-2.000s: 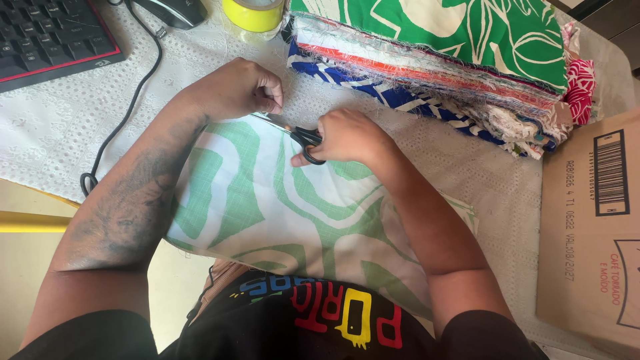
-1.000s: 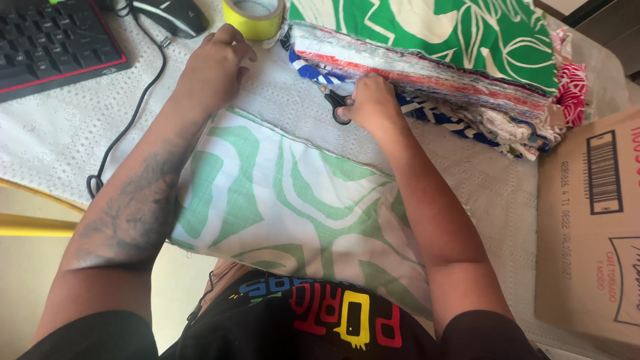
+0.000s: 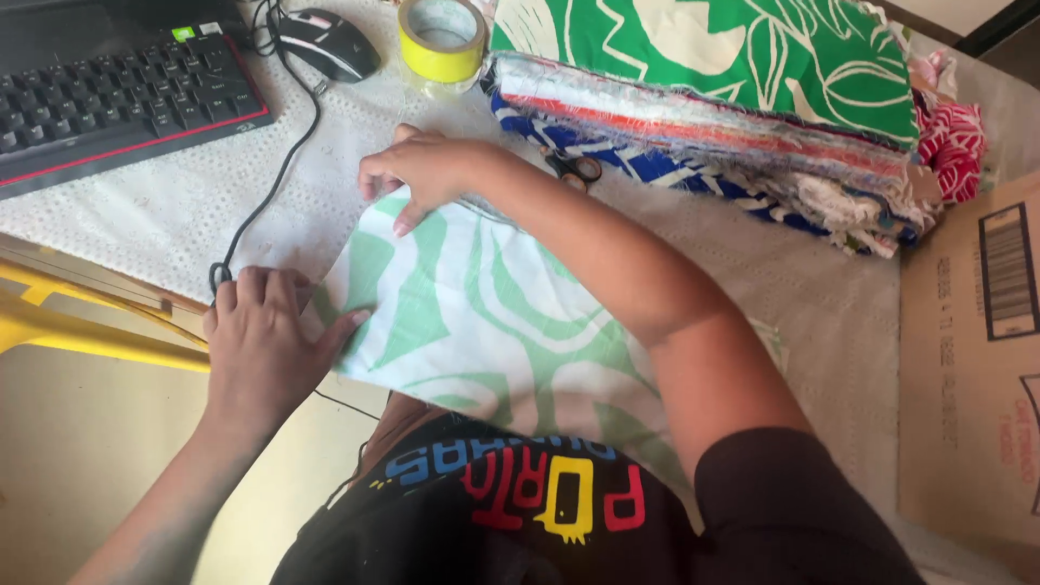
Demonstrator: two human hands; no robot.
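Observation:
A green and white patterned cloth lies over the table's near edge and hangs toward my lap. My left hand grips its left edge, with the thumb on top and the fingers beyond the edge. At the upper left corner, my right hand has its thumb on the cloth and its fingers curled over the edge; whether it pinches the corner is unclear. Black-handled scissors lie beside the fabric stack, their blades partly hidden. Part of the cloth is covered by my right forearm.
A stack of folded fabrics stands at the back, near a yellow tape roll. A mouse and a laptop are at the left, with a cable running to the table edge. At the right is a cardboard box.
The scissors, in my right hand before, now lie by the stack. My right hand has moved left to the cloth's corner. My left hand has come down from near the tape to the cloth's left edge.

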